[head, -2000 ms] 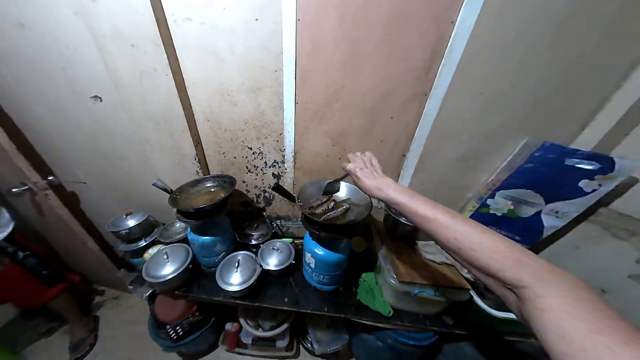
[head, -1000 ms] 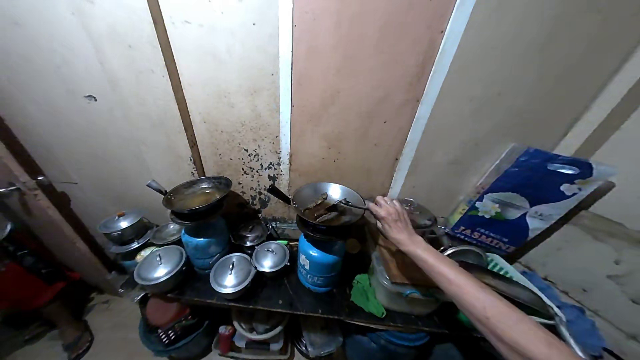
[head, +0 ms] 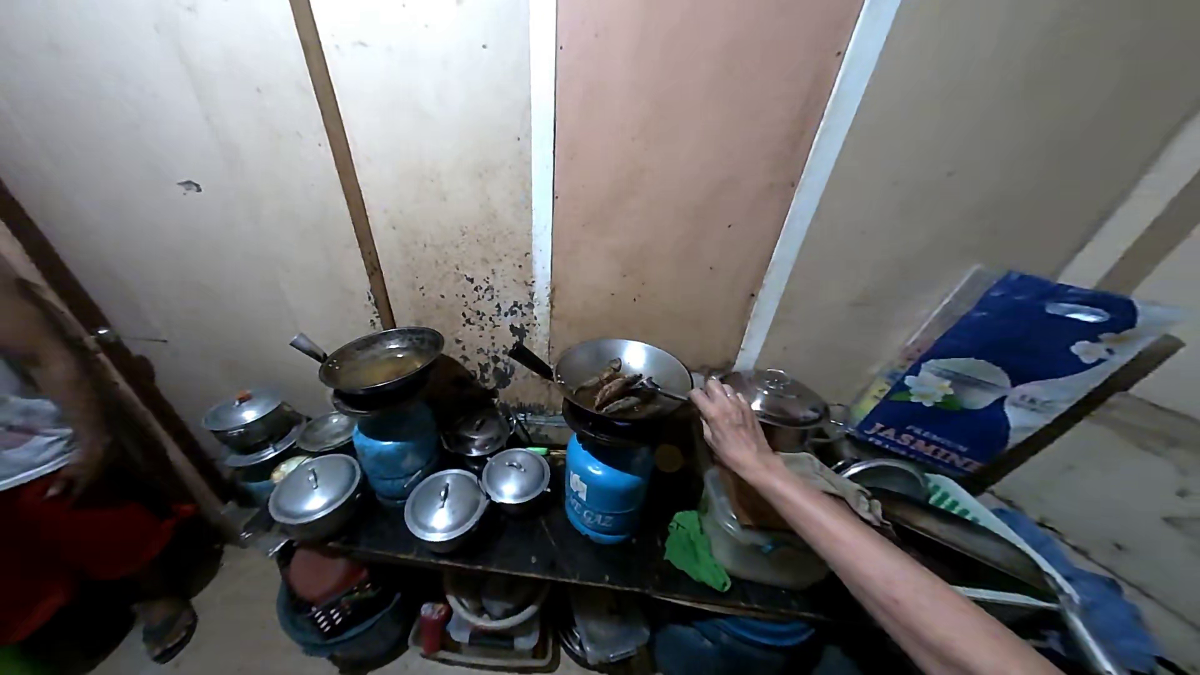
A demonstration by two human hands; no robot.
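Observation:
My right hand (head: 733,427) is closed around the handle of a cooking utensil (head: 667,390), whose far end lies among browned pieces of food, perhaps fish, (head: 614,386) in a metal wok (head: 647,356). The wok sits on a burner atop a blue gas cylinder (head: 609,487). A second, darker pan (head: 382,360) with liquid in it rests on another blue cylinder (head: 394,450) to the left. Near my right wrist are a lidded pot (head: 776,398) and a board (head: 750,502) on a plastic container. My left hand is out of view.
Lidded metal pots (head: 445,508) stand on the dark bench (head: 525,562), left of the wok's cylinder. A green cloth (head: 696,551) hangs at its front edge. A blue plastic bag (head: 994,375) hangs at right. Another person (head: 84,525) is at the far left; tubs (head: 342,628) lie below.
My right hand has moved from above the wok to its right side, lower down. The person at the far left shows more now, with an arm in view.

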